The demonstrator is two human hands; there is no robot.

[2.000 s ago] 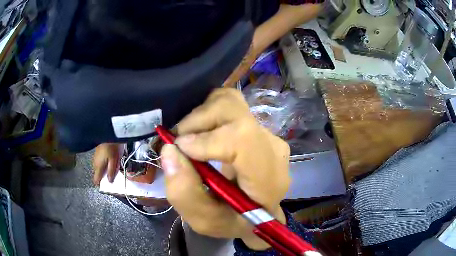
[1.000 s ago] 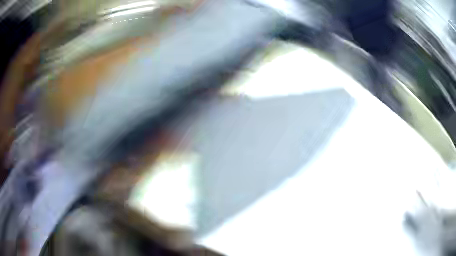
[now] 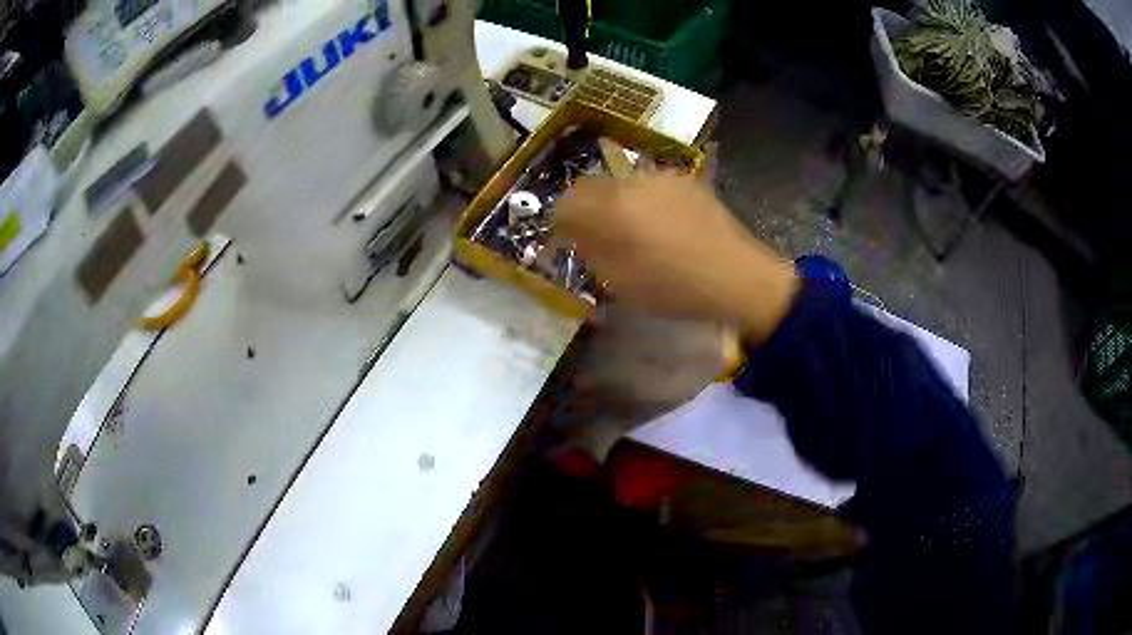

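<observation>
My right hand (image 3: 658,242), in a dark blue sleeve, is over the right part of the yellow parts tray (image 3: 521,293). The hand is blurred and its fingertips are hidden, so I cannot tell whether it holds anything. The tray holds small metal items and a white round piece (image 3: 524,206). The white industrial sewing machine (image 3: 310,149), marked JUKI, stands left of the tray. Orange-yellow scissor loops (image 3: 180,295) lie on the machine bed. My left hand is out of the picture.
A white table surface (image 3: 410,434) runs in front of the tray. A lower white surface (image 3: 757,434) is under my right forearm. A green crate (image 3: 652,37) is at the back. A white bin (image 3: 956,106) with greenish stringy material stands at the upper right. Grey floor (image 3: 807,174) shows between.
The view has swung from the dark cap with its white label to the sewing machine and tray. The red pen no longer shows. My right hand is now at the tray.
</observation>
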